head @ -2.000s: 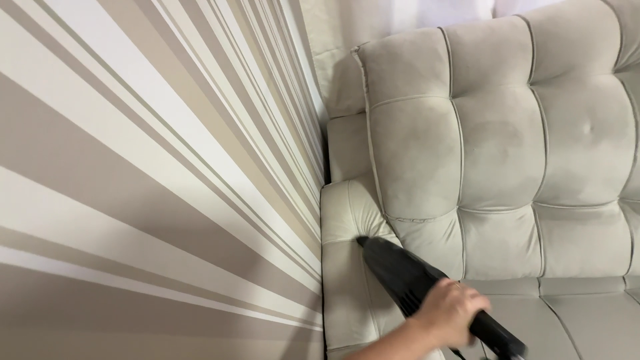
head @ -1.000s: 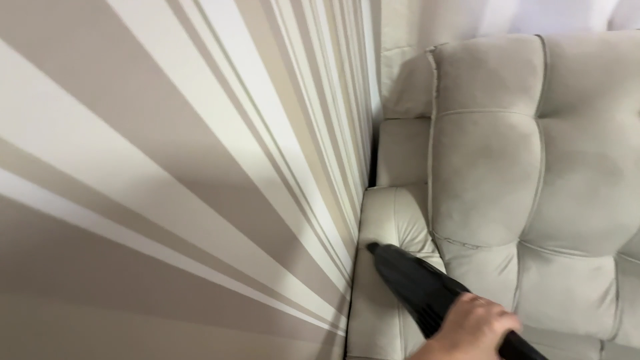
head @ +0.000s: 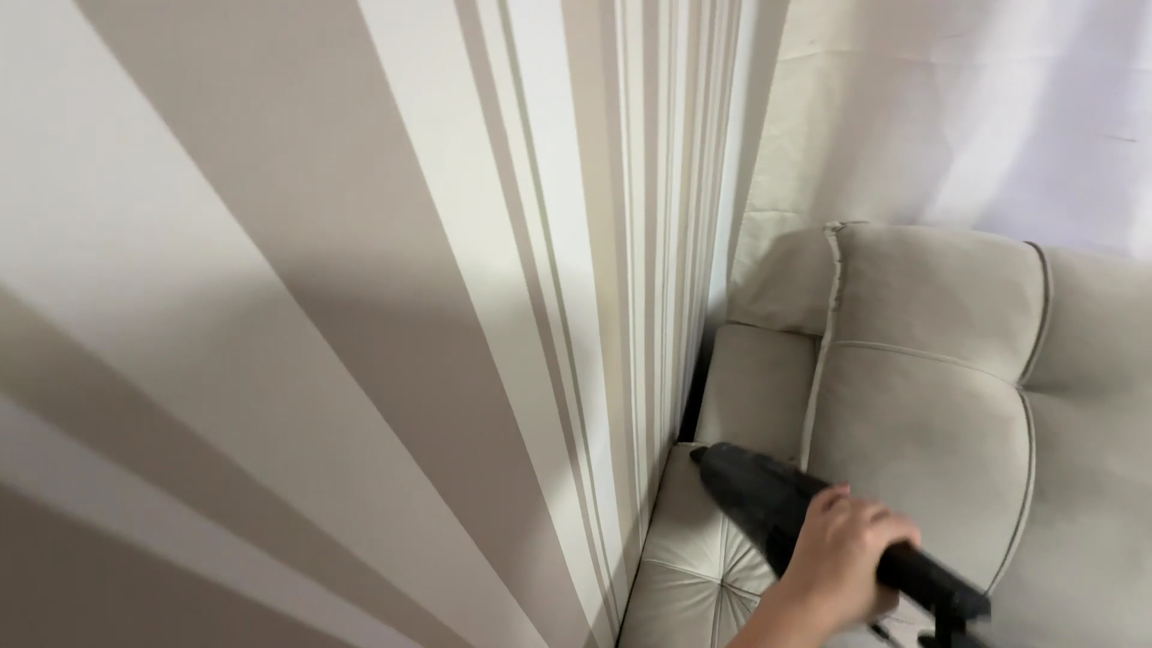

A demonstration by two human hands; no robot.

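My right hand (head: 841, 562) grips the handle of a black handheld vacuum cleaner (head: 760, 499), reaching in from the bottom edge. The cleaner points up and to the left. Its narrow tip is at the rear end of the tufted sofa armrest (head: 670, 585), close to the striped wall; whether it touches the fabric I cannot tell. The light beige upholstered sofa's back cushion (head: 927, 423) stands to the right of the cleaner. My left hand is out of view.
A wall with beige, white and brown stripes (head: 432, 360) fills the left side and runs close along the armrest. A dark narrow gap (head: 693, 396) lies between wall and sofa. Pale fabric (head: 954, 117) hangs behind the backrest.
My right hand still holds the cleaner. Its tip has moved along the armrest toward the backrest end. The view has shifted, with more of the wall showing.
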